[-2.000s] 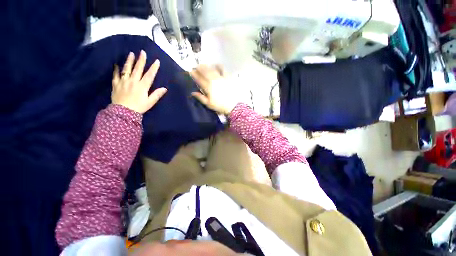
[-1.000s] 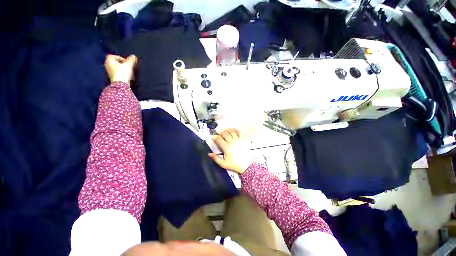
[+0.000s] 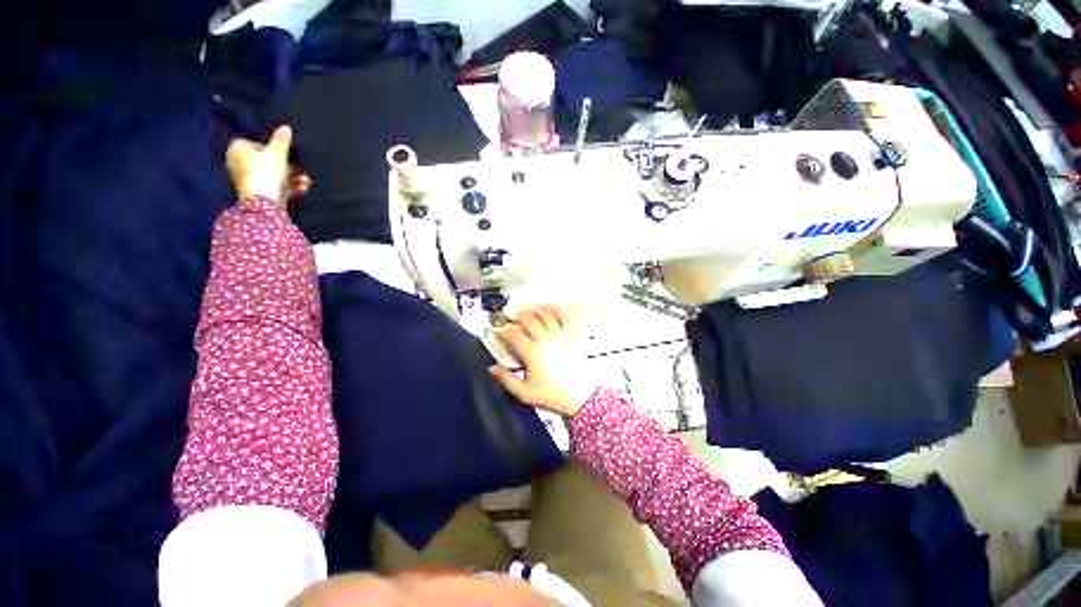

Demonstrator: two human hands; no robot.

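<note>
A dark navy garment piece (image 3: 415,391) lies from the needle area over the table's front edge onto my lap. My right hand (image 3: 539,362) rests beside the presser foot (image 3: 474,311), on the piece's right edge, fingers slightly apart; whether it grips cloth is unclear. My left hand (image 3: 263,166) is stretched to the back left, at the edge of a flat dark panel (image 3: 356,136), fingers curled; the hand's grip is partly hidden. The white JUKI sewing machine (image 3: 593,225) stands behind my right hand.
A large navy cloth mass (image 3: 95,308) fills the left. A dark stack (image 3: 848,368) hangs over the table's right end, with a crumpled navy heap (image 3: 889,540) below it. A thread cone (image 3: 526,101) stands behind the machine. More dark cloth lies beyond.
The view has lifted to show the whole machine. My left hand has left the navy piece for the back left, then shifted slightly left. My right hand has stayed near the presser foot.
</note>
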